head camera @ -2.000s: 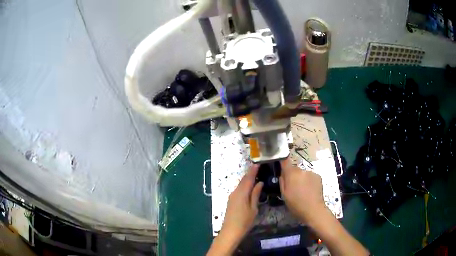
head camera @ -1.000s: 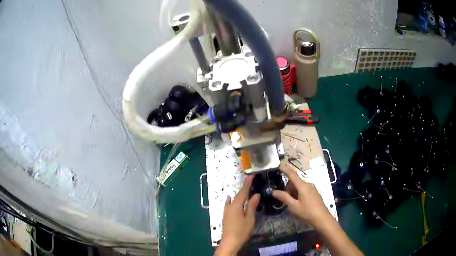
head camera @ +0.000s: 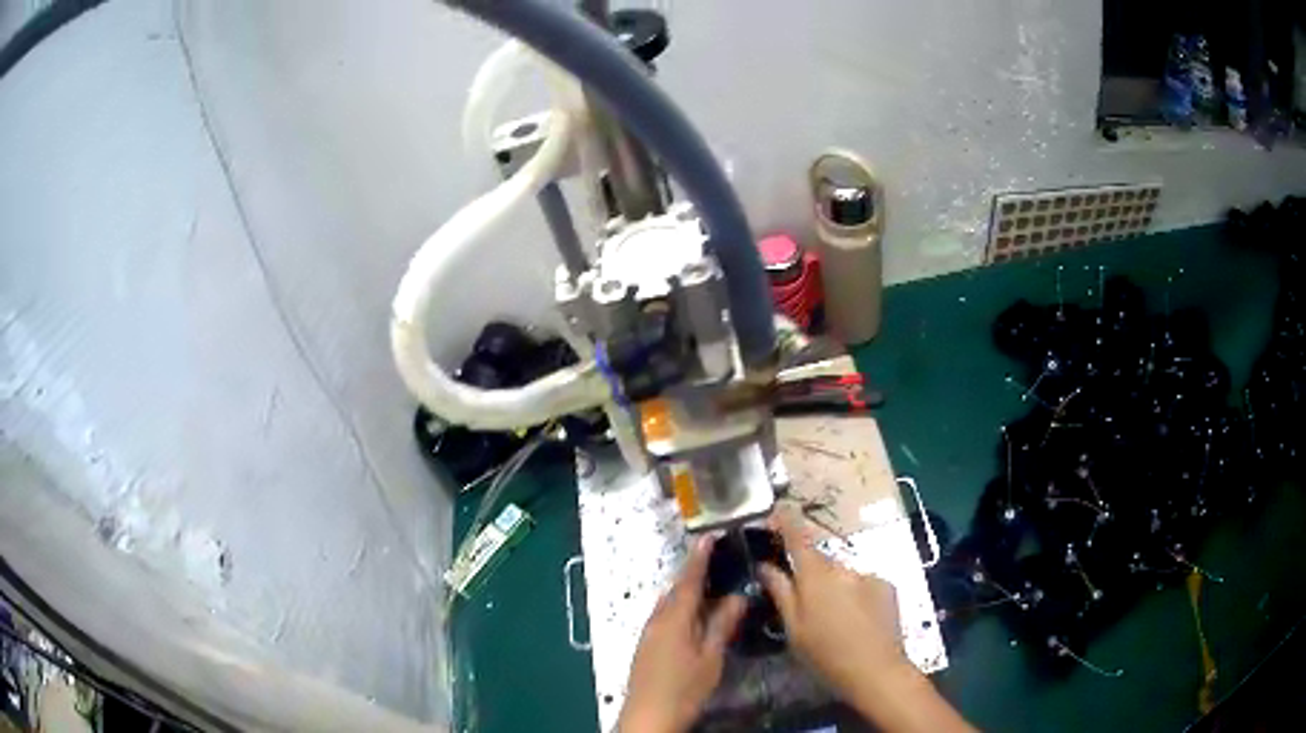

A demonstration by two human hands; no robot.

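Observation:
A glossy black round part [head camera: 738,561] with a pale centre dot sits under the press head [head camera: 728,491], on the near part of the base plate [head camera: 620,541]. My left hand [head camera: 679,647] grips its left side, thumb and fingers against it. My right hand [head camera: 834,613] grips its right side, with the thumb near the centre. The seat under the part is dark and mostly hidden by the part and my hands.
Black parts with thin wires [head camera: 1110,473] are piled on the green bench at right. More black parts [head camera: 501,358] lie behind left. Red-handled pliers [head camera: 831,391], a red flask [head camera: 786,279] and a beige flask [head camera: 851,272] stand or lie behind the plate. A pale label [head camera: 489,550] lies left.
The view has shifted, so the machine sits lower and further left. My right hand was partly spread around the part one second ago and has closed in on it.

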